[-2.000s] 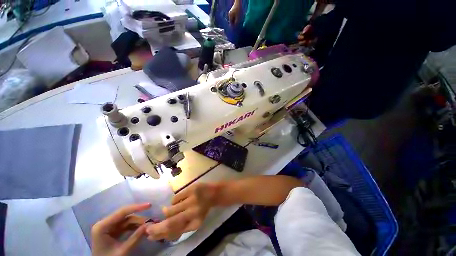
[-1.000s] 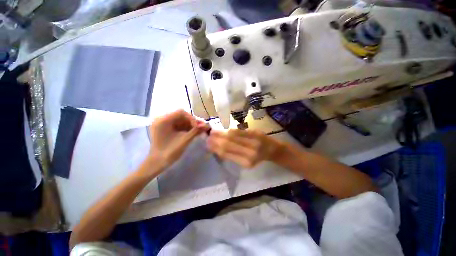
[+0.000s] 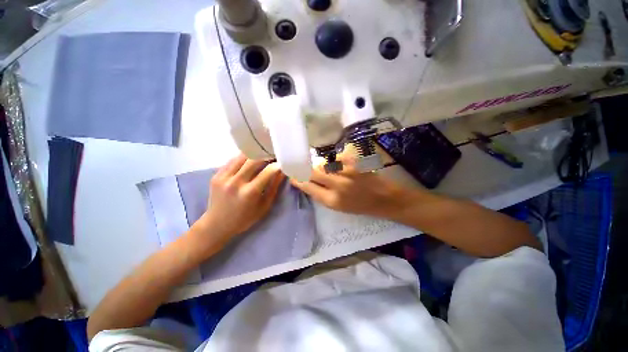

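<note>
A grey fabric panel (image 3: 268, 237) with a paler band (image 3: 165, 206) along its left side lies flat on the white table, its upper edge at the machine head. My left hand (image 3: 241, 196) lies on the panel, fingertips at its upper edge beside the needle area. My right hand (image 3: 348, 189) is at the panel's upper right corner, fingertips close to the left ones and partly under the machine head (image 3: 385, 75). Both hands hold the panel's edge. The needle and the fingertips are largely hidden by the head. A small dark strip hangs by the right fingers.
Stacked grey panels (image 3: 113, 89) lie at upper left, with narrow dark pieces (image 3: 63, 189) below them. A black phone (image 3: 421, 155) and a green-yellow handled tool (image 3: 501, 150) lie below the machine arm. A blue basket (image 3: 585, 254) stands at lower right; dark cloth is at far left.
The view has moved closer to the machine head. Both hands have moved to the needle area with the panel's edge, and the panel now lies flatter, its pale band showing at left.
</note>
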